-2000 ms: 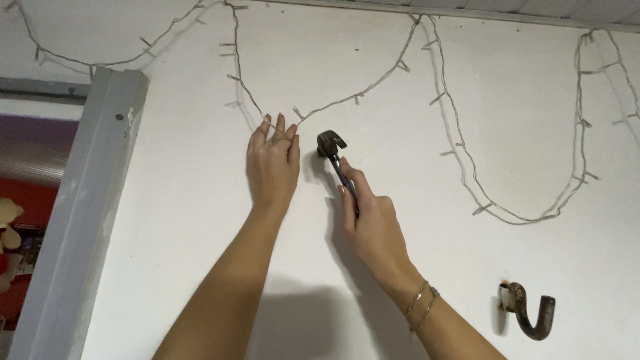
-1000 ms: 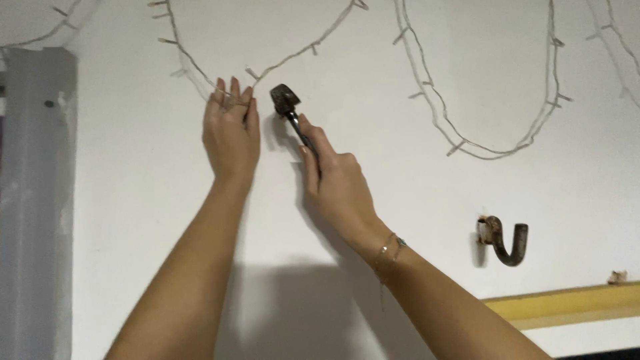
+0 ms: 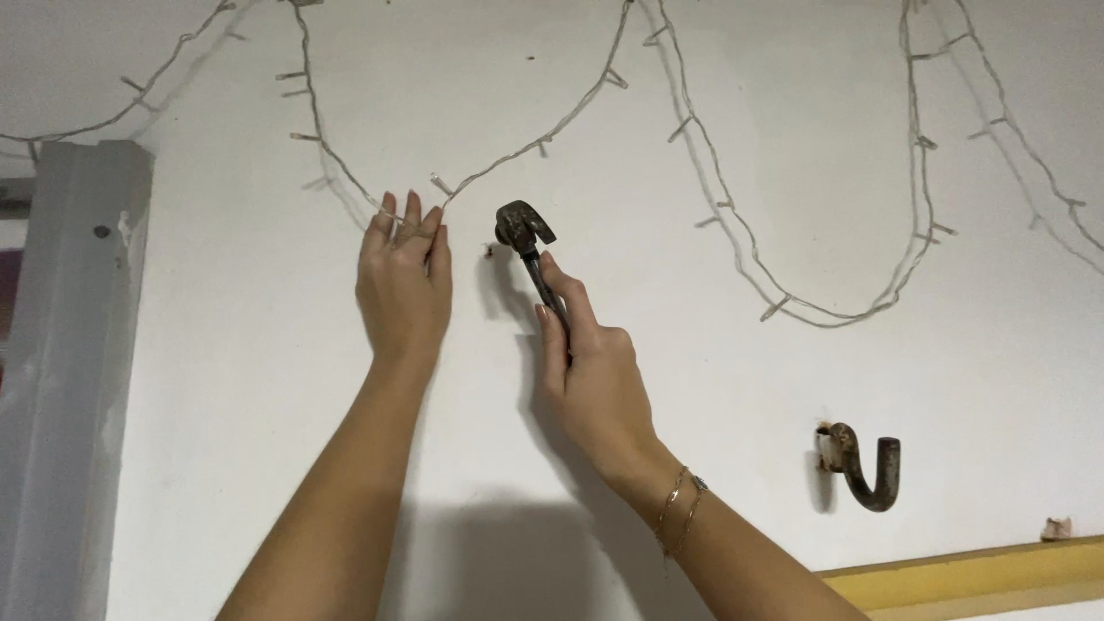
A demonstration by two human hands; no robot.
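My left hand (image 3: 405, 280) is raised against the white wall (image 3: 259, 362), its fingers spread across the low point of one loop of a string of fairy lights (image 3: 543, 140). The wire passes at the fingers; whether they pinch it cannot be told. To the right, my right hand (image 3: 595, 362) grips the dark handle of a claw hammer (image 3: 524, 226). The hammer's head points up, off the wall, with its shadow below and to the left. A small dark hole or mark (image 3: 489, 251) shows on the wall between the left fingers and the hammer.
A rusty metal hook (image 3: 871, 474) juts from the wall at lower right, above a yellow ledge or frame (image 3: 975, 573). A grey metal door frame (image 3: 69, 362) stands at the left. More loops of the light string (image 3: 845, 319) hang at the right.
Both hands keep nearly the same pose, the left at the wire and the right around the hammer. The view has shifted between frames.
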